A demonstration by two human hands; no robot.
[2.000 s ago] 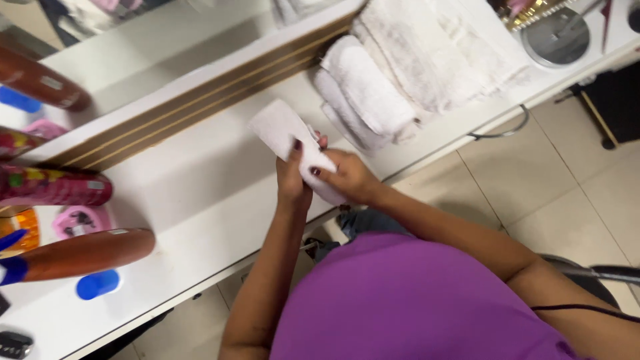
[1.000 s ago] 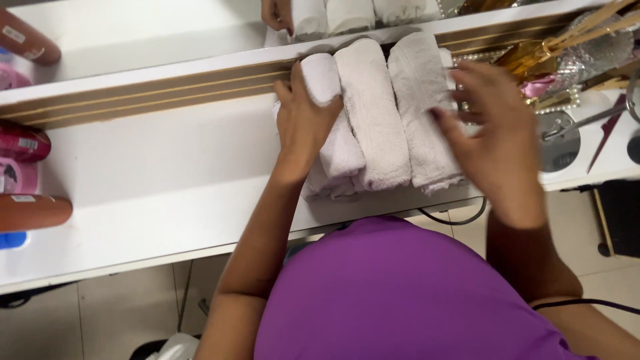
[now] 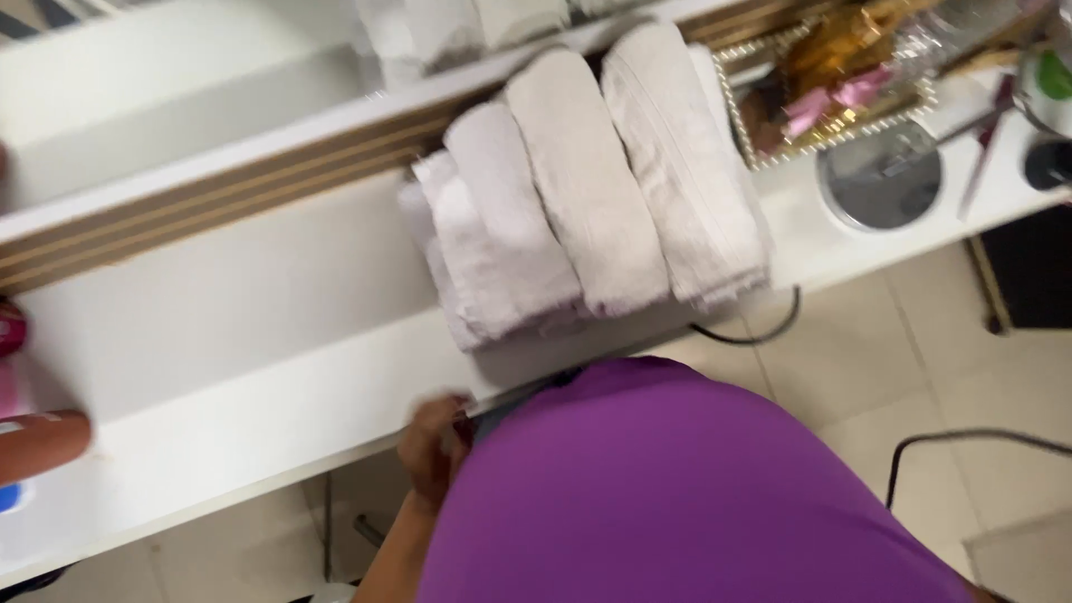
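Rolled white towels [image 3: 586, 184] lie side by side on the white counter [image 3: 276, 368], against its striped back strip, and more layers show beneath the left roll. Neither of my hands touches them. My left hand [image 3: 435, 444] is at the counter's front edge, beside the purple top [image 3: 653, 486]; it is blurred, and the fingers are curled near something dark at the edge that I cannot make out. My right hand is out of view, with only a bit of arm perhaps at the lower right corner.
A bead-edged tray [image 3: 846, 138] with a pink bow stands right of the towels. Beside it are a round grey-topped container [image 3: 883, 180] and a dark red comb-like tool [image 3: 988, 146]. A brown bottle [image 3: 42, 444] lies at the left. Black cables [image 3: 963, 434] hang over the tiled floor.
Both hands have left the towels. The left hand has come down to the counter's front edge, and the right has gone out of view. The towel handled two seconds ago is no longer in my hands.
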